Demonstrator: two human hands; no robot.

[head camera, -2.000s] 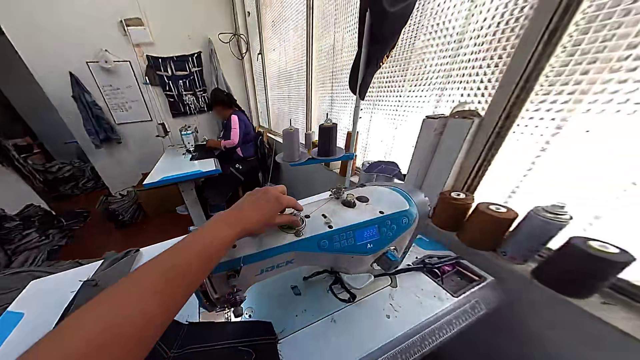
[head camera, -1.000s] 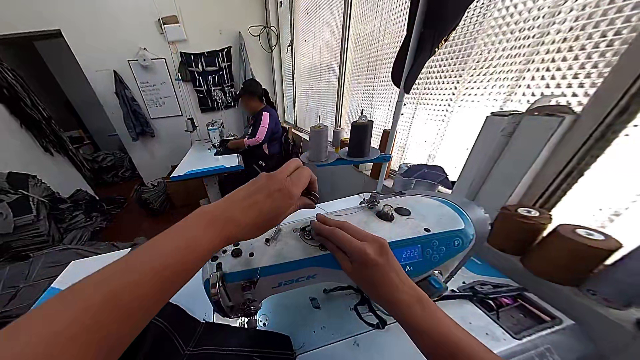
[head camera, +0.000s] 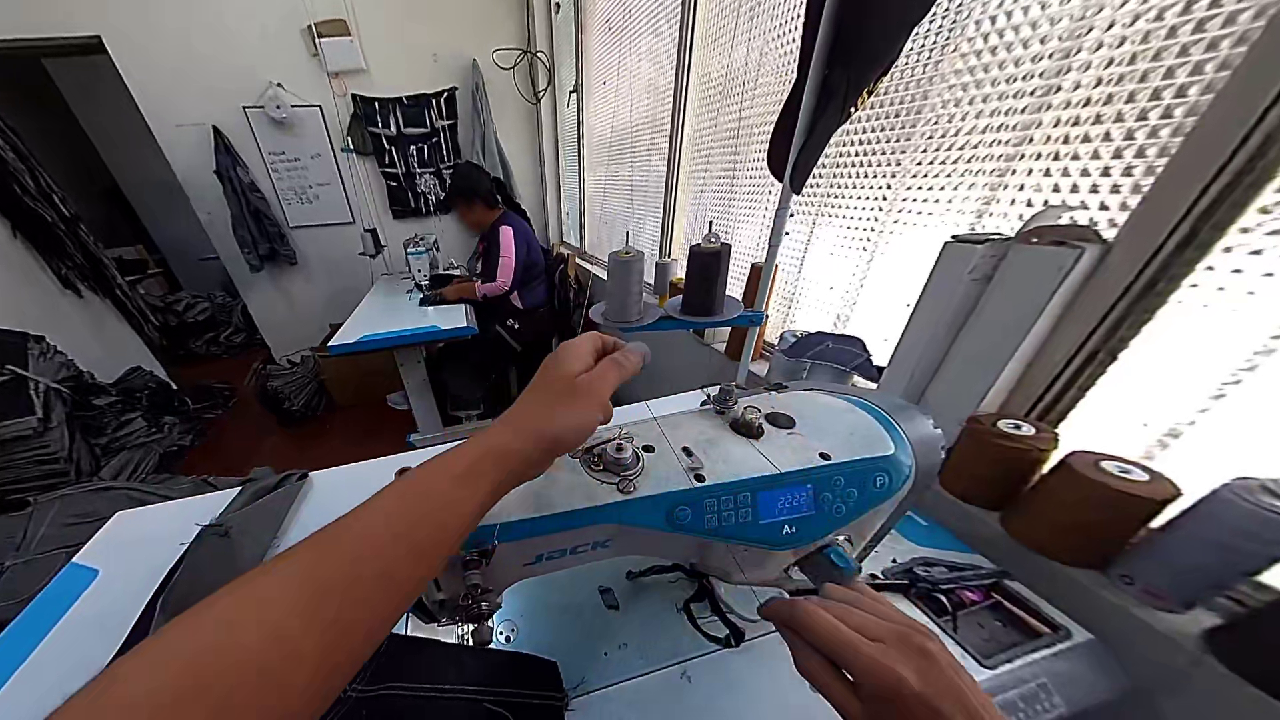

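My left hand (head camera: 575, 395) is raised over the head of a white and blue Jack sewing machine (head camera: 560, 550), near its tension discs (head camera: 616, 457); thumb and forefinger are pinched together, and whether thread lies between them cannot be told. Low on the right, my right hand (head camera: 870, 650) is half curled above the machine bed, beside a black cord loop (head camera: 712, 610) and the machine's lit display (head camera: 786, 503). Its fingertips are close together, with nothing plainly held. Dark fabric with pale stitching (head camera: 460, 685) lies by the needle area, partly behind my left forearm.
Thread cones (head camera: 626, 285) stand on a blue stand behind the machine. Brown cones (head camera: 1090, 505) line the sill at right. A co-worker (head camera: 510, 260) sits at another sewing table (head camera: 400, 315). Grey fabric (head camera: 235, 520) lies at left, and a parts tray (head camera: 990, 625) is at right.
My right hand has moved from the top of the machine down to the right, over the bed. My left hand has stayed above the machine head. Two seconds ago the right hand was out of view.
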